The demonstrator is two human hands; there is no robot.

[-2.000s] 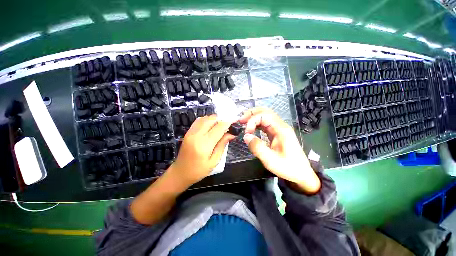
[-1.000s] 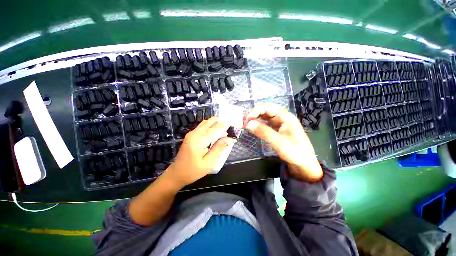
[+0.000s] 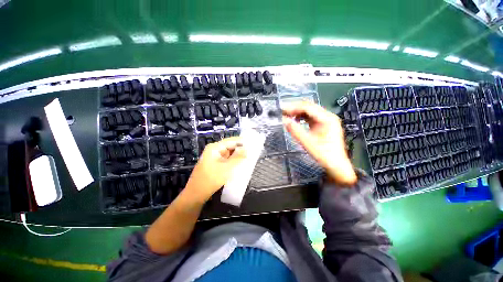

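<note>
My left hand [image 3: 212,168] holds a white label strip [image 3: 241,173] that slants over the front middle of the clear compartment tray [image 3: 270,171]. My right hand [image 3: 315,132] is over the tray's right part. A small, blurred black part [image 3: 274,113] is at its fingertips, over a cell in the second row. Black parts [image 3: 251,108] stand at the left of that cell. The tray's left and middle cells hold many black parts; the cells at right show bare textured bottoms. My left hand and the strip hide some middle cells.
A loose pile of black parts [image 3: 348,118] lies between the trays. A second tray [image 3: 419,126], densely filled, is at right. At far left lie another white strip [image 3: 69,144], a rounded white device [image 3: 45,180] with a cable, and a dark flat object [image 3: 20,176].
My hands have moved apart. My right hand has carried the black part up and away from the strip. My left hand still holds the strip, now more exposed. The view has shifted slightly.
</note>
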